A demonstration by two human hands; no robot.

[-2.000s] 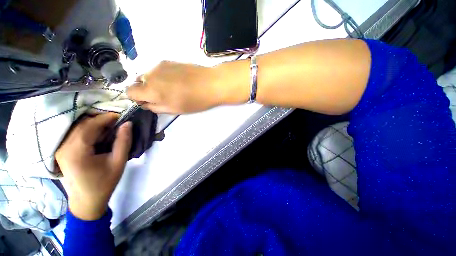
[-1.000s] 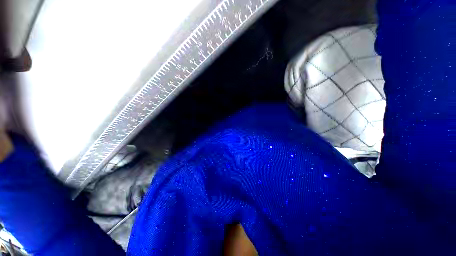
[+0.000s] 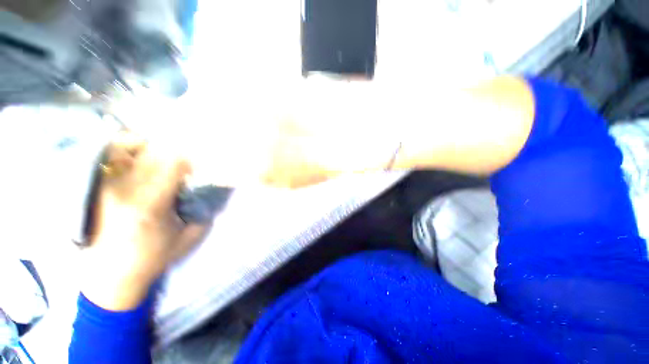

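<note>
The picture is blurred and overexposed. My left hand [image 3: 139, 224] is at the left, over white cloth, with its fingers bent beside a piece of dark cloth [image 3: 203, 202] at the thumb side. My right hand [image 3: 285, 153] is washed out by glare beside it, and its fingers cannot be made out. White cloth [image 3: 43, 163] with faint detail lies left of my left hand. The sewing machine head [image 3: 135, 50] is a grey blur above the hands. The needle area is too blurred to tell.
A black smartphone [image 3: 339, 39] lies on the white table at the top. The grey ruler edge [image 3: 285, 249] runs along the table's front. White quilted cloth [image 3: 462, 238] bulges beside my lap. Dark cloth [image 3: 605, 64] is at the upper right. A pale cord [image 3: 582, 21] hangs there.
The view dipped to the lap and table edge one second ago and is back on the hands and machine. Compared with two seconds ago, less dark cloth shows by my left hand.
</note>
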